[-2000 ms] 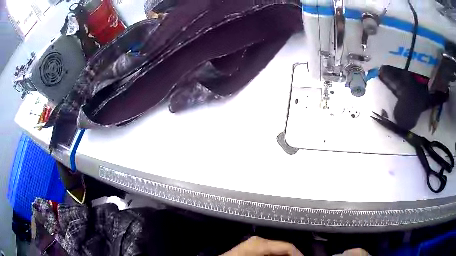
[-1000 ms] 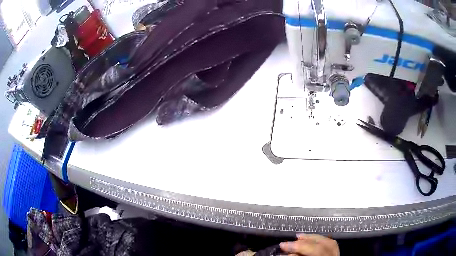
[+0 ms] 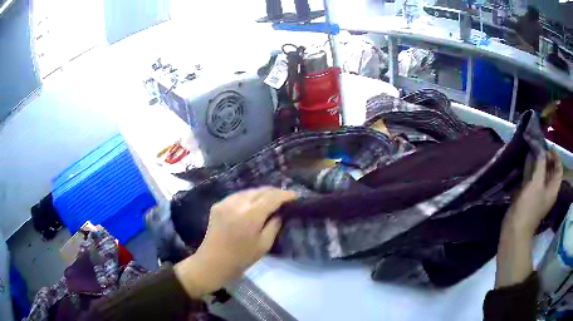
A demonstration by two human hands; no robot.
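A long lined garment panel (image 3: 377, 219), dark purple with grey-white plaid along its edge, stretches between my hands above the white table. My left hand (image 3: 239, 235) grips its left part, fingers over the upper edge. My right hand (image 3: 534, 188) holds its raised right end, fingers around the plaid edge. More dark purple and plaid pieces (image 3: 433, 157) lie behind and below it. A layered plaid stack (image 3: 414, 113) lies at the back of the table.
A grey machine end with a round vent (image 3: 226, 114) and a red container (image 3: 319, 100) stand behind the fabric. A blue crate (image 3: 103, 188) and a plaid garment bundle (image 3: 88, 273) are at left, below the table. The machine edge shows at far right.
The view has swung left. Both my hands have come up from below the table edge and taken hold of the panel, which is now lifted and stretched. The needle area and scissors are out of view.
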